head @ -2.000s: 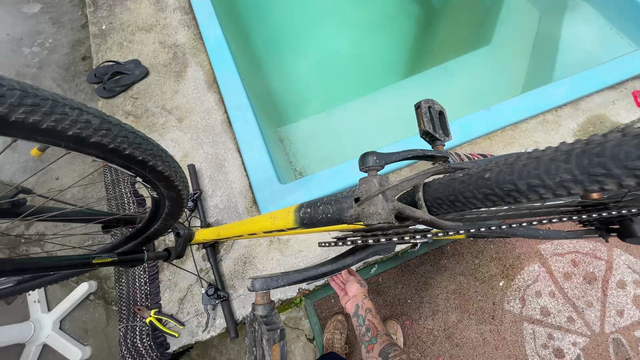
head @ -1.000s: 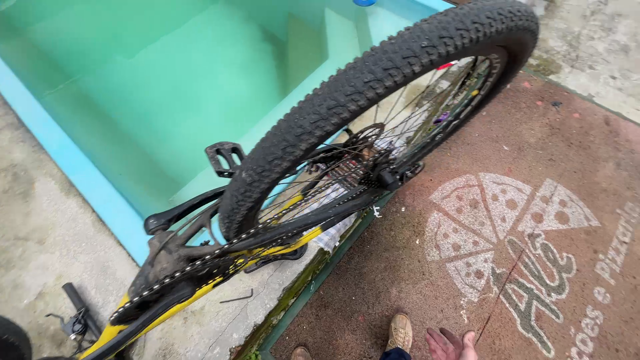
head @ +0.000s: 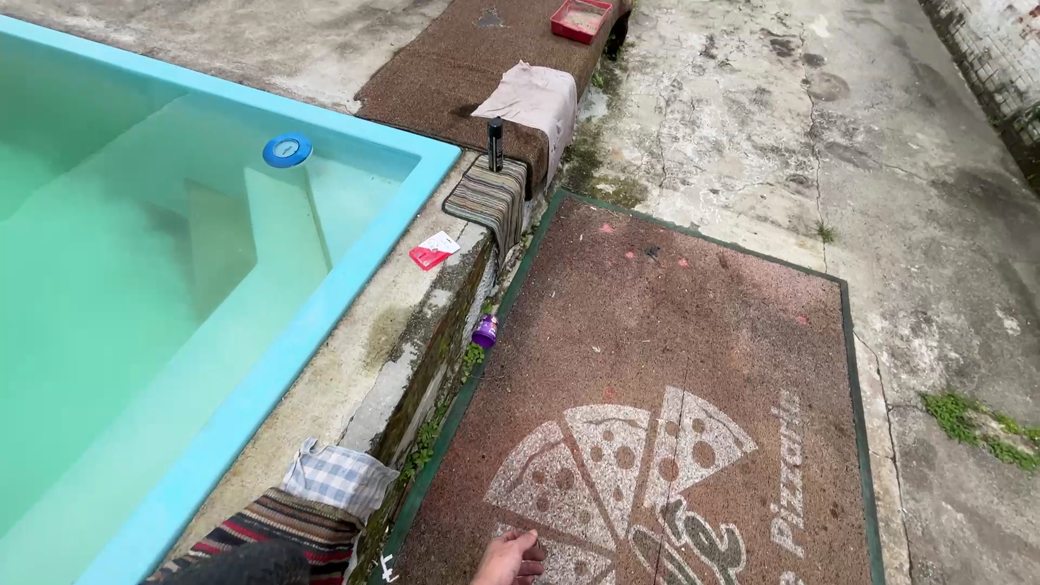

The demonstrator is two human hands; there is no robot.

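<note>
My right hand (head: 512,559) is at the bottom edge in the head view, above the printed brown mat (head: 634,325). Its fingers are loosely curled and slightly apart, with nothing visible in them. To its left, part of a blurred black bicycle tire (head: 264,565) shows over a striped woven rug (head: 284,524). A blue-and-white checked cloth (head: 341,479) lies by that rug on the pool's concrete edge. My left hand is out of view.
A pool with a light-blue rim (head: 325,317) fills the left. Along its ledge are a red-and-white packet (head: 435,250), a black spray can (head: 495,145), a striped mat (head: 487,195) and a pinkish cloth (head: 532,97). A purple cup (head: 485,331) and red tray (head: 580,20) also show.
The view has swung far to the right, away from most of the bicycle. My right hand, under the crank area two seconds ago, is now over the printed mat.
</note>
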